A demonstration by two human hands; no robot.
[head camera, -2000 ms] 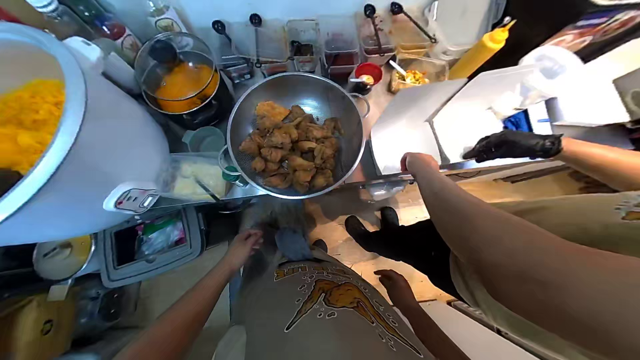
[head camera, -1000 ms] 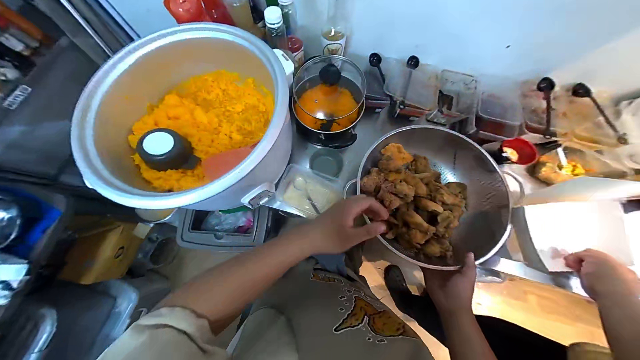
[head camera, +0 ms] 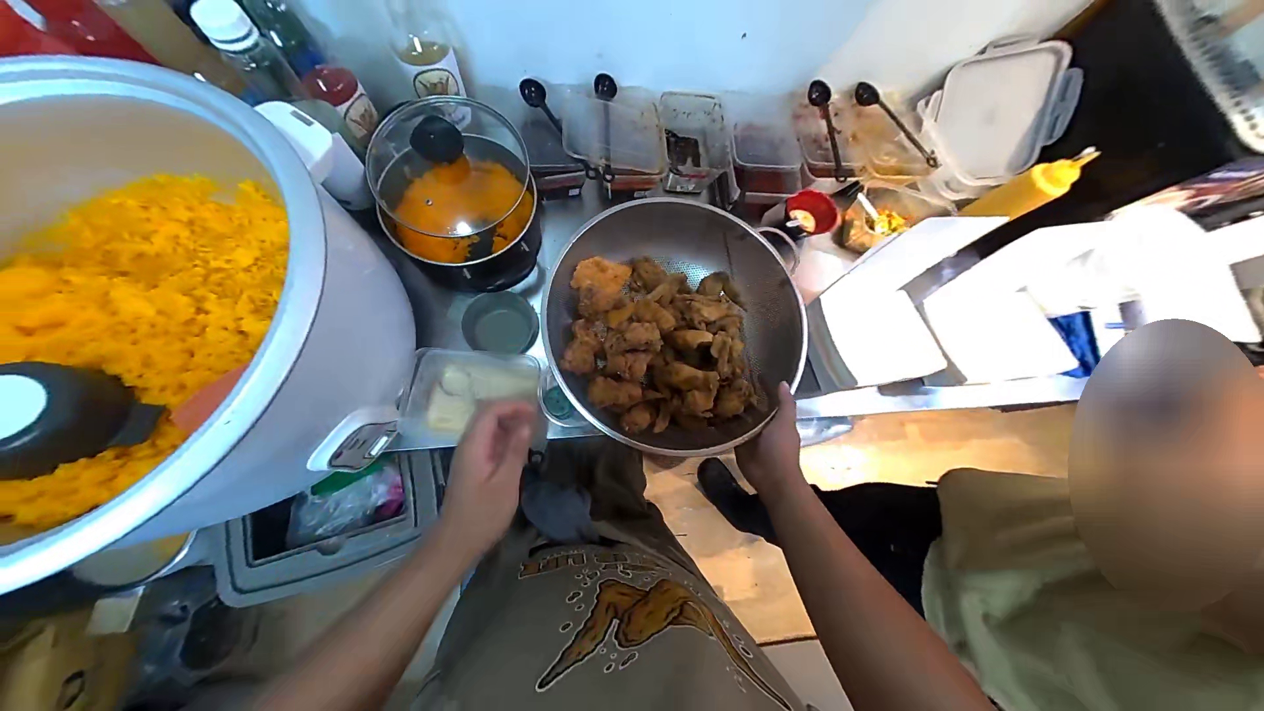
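Note:
A perforated metal bowl (head camera: 731, 237) holding pieces of fried chicken (head camera: 662, 346) is in front of me on the counter's edge. My right hand (head camera: 775, 444) grips its lower right rim. To the left of the bowl, my left hand (head camera: 494, 454) is over the near edge of a clear plastic container (head camera: 479, 390) with pale contents; its fingers are blurred and partly curled, and I cannot tell whether it touches the container. A small round grey-green dish (head camera: 501, 323) sits just behind that container.
At left stands a large cooker (head camera: 365, 316) of yellow rice. A glass-lidded pot (head camera: 454, 197) sits behind the dish. Spice containers (head camera: 691, 138) with black spoons line the wall. Open white boxes (head camera: 879, 336) and a yellow squeeze bottle (head camera: 1037, 183) are at right, near another person (head camera: 1027, 573).
My left hand has moved off the chicken in the bowl, toward me and the pale container. My right hand stays at the rim. The view has swung right since one second ago.

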